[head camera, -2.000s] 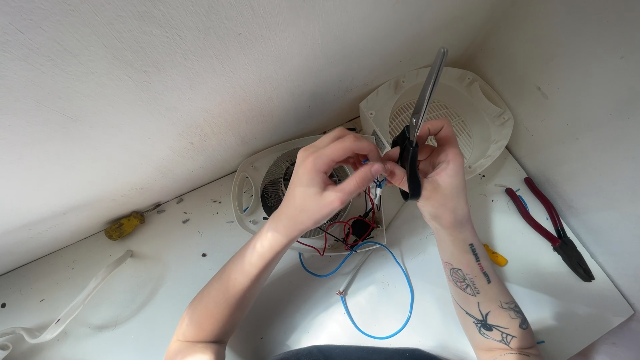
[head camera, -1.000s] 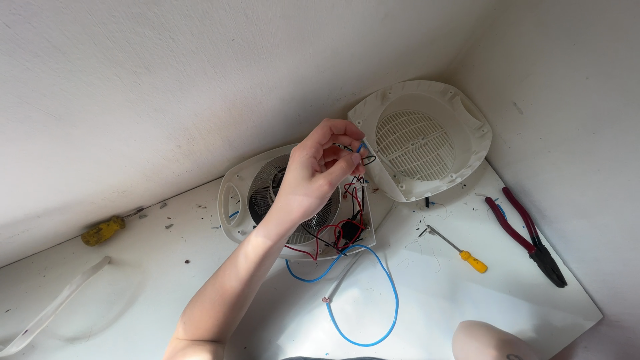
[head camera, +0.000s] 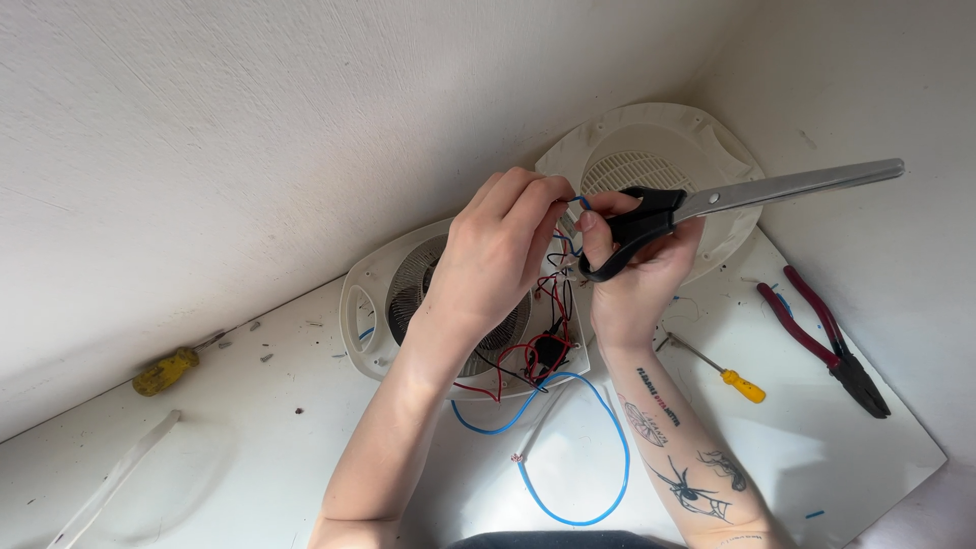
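My left hand (head camera: 507, 240) pinches a thin wire at its fingertips, above the white fan heater housing (head camera: 354, 305) with its round dark coil. My right hand (head camera: 640, 259) holds black-handled scissors (head camera: 713, 198), closed, blades pointing right, while its thumb and forefinger touch the short blue wire (head camera: 581, 200) by the left fingertips. Red and black wires (head camera: 526, 354) run below around a black part in the housing. A longer blue wire (head camera: 627, 450) loops over the table in front. Behind my right hand lies the white grille cover (head camera: 732, 145).
On the right lie red-handled pliers (head camera: 835, 354) and a small yellow-handled screwdriver (head camera: 740, 385). A larger yellow screwdriver (head camera: 166, 371) lies by the wall at left, a clear plastic strip (head camera: 114, 476) in front of it. Small scraps are scattered about; walls stand behind and right.
A second ago my right hand was away from the wires, low at the front edge; now it is back beside my left hand with the scissors. The scissors point right, where two seconds ago they pointed up.
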